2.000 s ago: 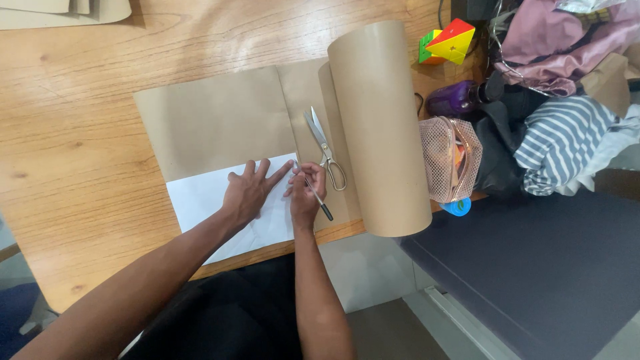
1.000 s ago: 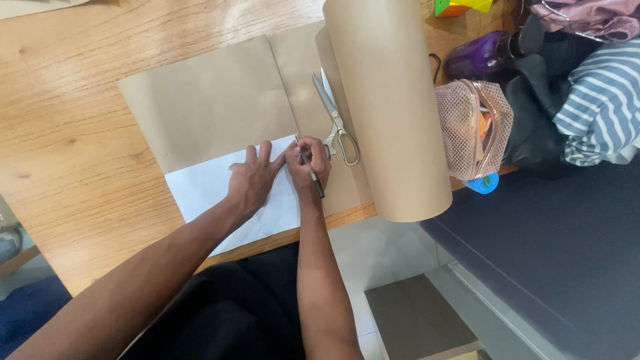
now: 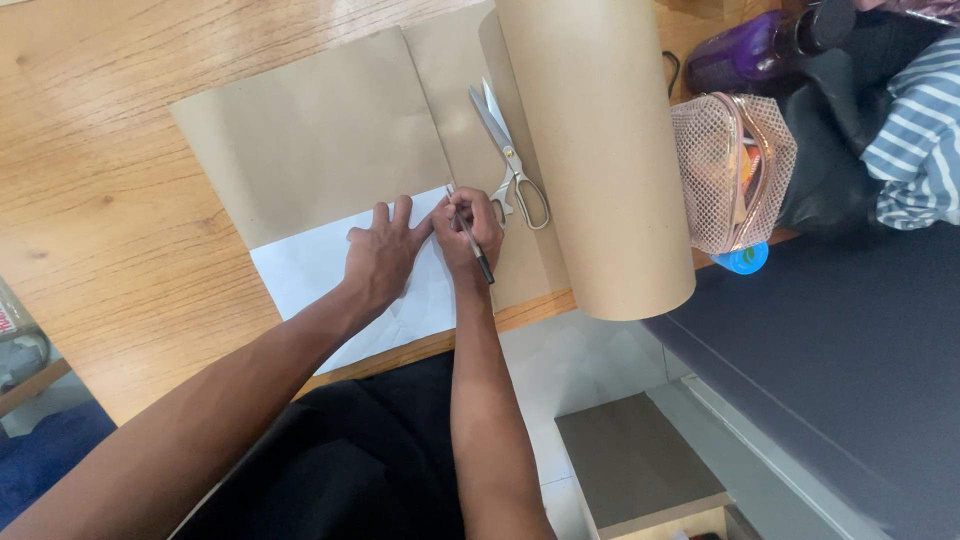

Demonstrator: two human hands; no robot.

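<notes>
A white sheet of paper (image 3: 360, 300) lies over the lower part of a flat brown kraft paper piece (image 3: 322, 142). My left hand (image 3: 386, 251) presses on the white sheet with its fingers spread and holds nothing. Right beside it, my right hand (image 3: 471, 232) grips a pen (image 3: 476, 247), its tip by the sheet's upper right corner. Metal scissors (image 3: 510, 157) with their blades slightly parted rest on the brown paper just beyond my right hand. Farther right is a thick roll of kraft paper (image 3: 600, 157), from which brown paper seems to extend.
The wooden table (image 3: 112, 195) reaches left. Past the roll are a pink mesh pouch (image 3: 709, 165), a purple bottle (image 3: 735, 56), a striped cloth (image 3: 919, 142) and a blue round object (image 3: 742, 257). A dark padded surface (image 3: 825, 337) and a grey-topped box (image 3: 637, 457) are at lower right.
My right hand has shifted slightly, and the pen remains in it at the sheet's upper right corner. My left hand stays spread on the sheet. The view has moved closer.
</notes>
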